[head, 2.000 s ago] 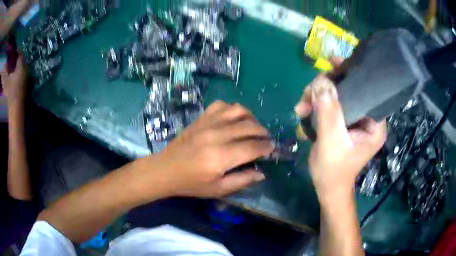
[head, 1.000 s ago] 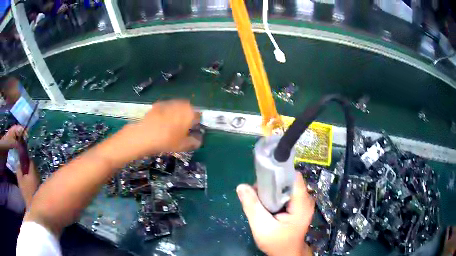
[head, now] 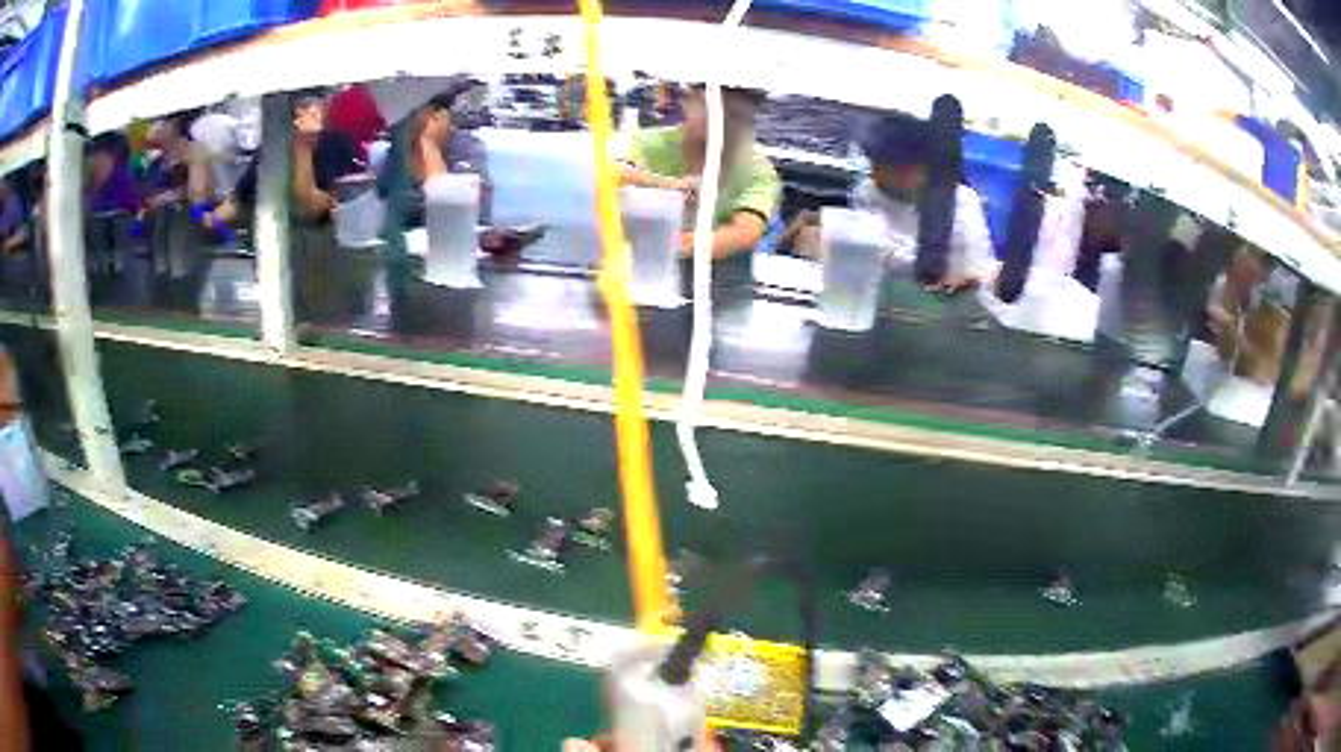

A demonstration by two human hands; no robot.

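Note:
The grey body of the electric screwdriver stands at the bottom edge, hanging from an orange cord, with a blurred dark cable at its top. Only small bits of my right hand show on both sides of the tool; the rest is cut off by the bottom edge. My left hand is out of the picture. Circuit boards lie in a heap left of the tool and in another heap to its right. The tool's tip is hidden.
A yellow parts tray is beside the tool at the pale rail. Boards lie spaced on the green conveyor belt. A white cable hangs in front. Several people sit beyond the belt under a shelf with blue bins. Another board heap is far left.
The view has tilted up, so the bench and tool sit lower in the picture. My left hand, over the rail a second ago, has left the view. My right hand is now mostly cut off.

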